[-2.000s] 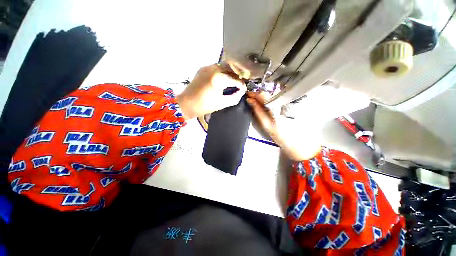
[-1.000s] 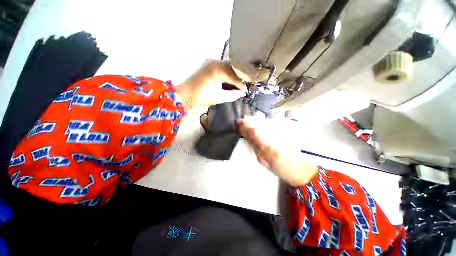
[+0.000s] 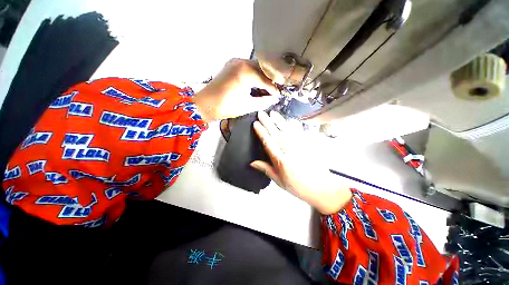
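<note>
A black fabric panel (image 3: 243, 155) lies on the white tabletop with its upper end at the shiny presser foot (image 3: 290, 94) of the sewing machine. My left hand (image 3: 237, 86) is at the panel's upper end, left of the foot, with thumb and fingertips pinched together at its edge. My right hand (image 3: 284, 158) lies on the panel's right edge with its fingers extended and slightly apart, pressing it rather than gripping it. The needle point is too small and bright to make out. No zipper teeth can be told on the panel.
The white-grey machine head (image 3: 357, 50) with a cream knob (image 3: 478, 77) fills the upper right. A stack of black panels (image 3: 53, 67) lies at left. A red-handled tool (image 3: 407, 154) lies at right, with a glossy black heap (image 3: 480, 245) beyond. A tan curved edge (image 3: 225, 129) shows beside the panel.
My right hand has gone from fingertips near the foot to lying flatter along the panel's right side. The panel has shifted and turned slightly. My left hand stays near the foot.
</note>
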